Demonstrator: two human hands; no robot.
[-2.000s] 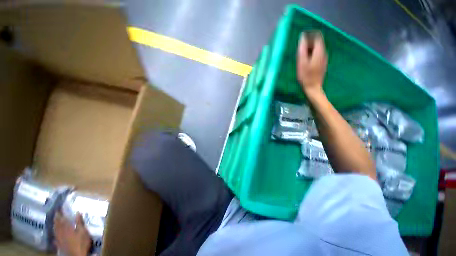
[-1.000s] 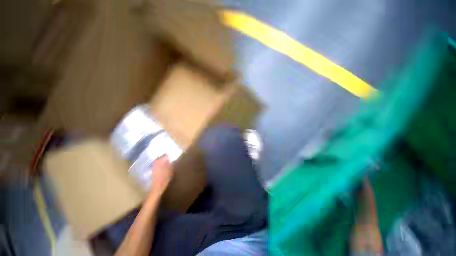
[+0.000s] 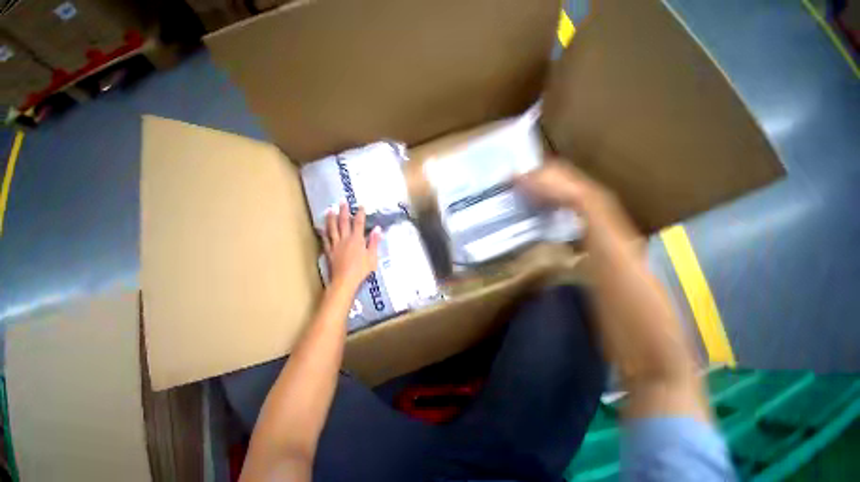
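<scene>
An open brown carton stands in front of me with its flaps spread outward. Two grey-white polybagged packets with black print lie in its left side, an upper one and a lower one. My left hand rests on them where they meet, fingers apart, not gripping. My right hand is blurred and holds the right edge of another polybagged packet over the right part of the carton. Its fingertips are partly hidden by blur.
Green tote at the lower right, cut off by the edge. Brown cardboard sheets stand at the lower left. My dark-trousered legs flank a red patch below the carton. Palletised cartons are at the upper left. Yellow floor line at the right.
The view has swung left to the carton. My right hand has come from the green tote to the carton with a packet. My left hand stays on the packets there.
</scene>
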